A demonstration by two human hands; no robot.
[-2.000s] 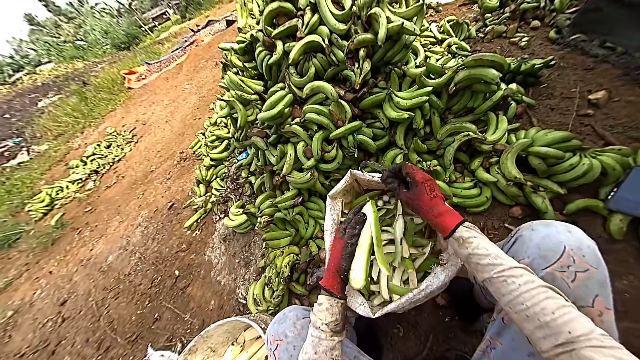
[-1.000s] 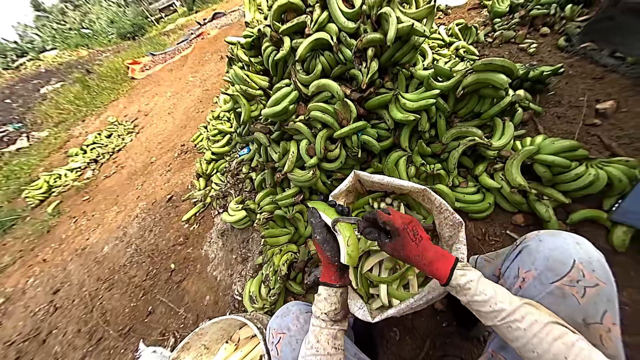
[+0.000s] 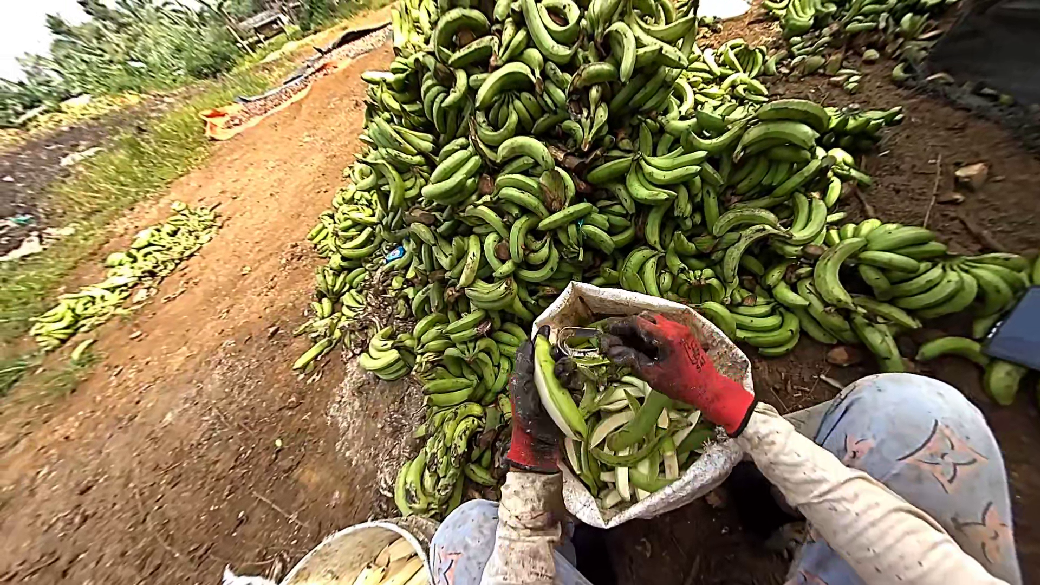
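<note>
My left hand [image 3: 534,410], in a red and black glove, holds a partly peeled green plantain [image 3: 557,392] upright over the left side of an open white sack [image 3: 735,366]. My right hand [image 3: 666,357], gloved the same way, grips a small metal peeling tool [image 3: 578,348] just right of the plantain. Long strips of green peel [image 3: 642,422] with pale undersides fill the sack, which stands between my knees. The right fingers partly hide the tool's handle.
A tall heap of green plantain bunches [image 3: 520,203] rises beyond the sack. A white bucket [image 3: 349,552] with peeled pieces stands at lower left. Scattered plantains [image 3: 122,276] lie on the dirt at far left. A dark flat object [image 3: 1016,329] is at the right edge.
Two seconds ago the plantain leaned inside the sack by my left hand; now that hand holds it at the sack's left rim. My right hand has moved over the sack's mouth.
</note>
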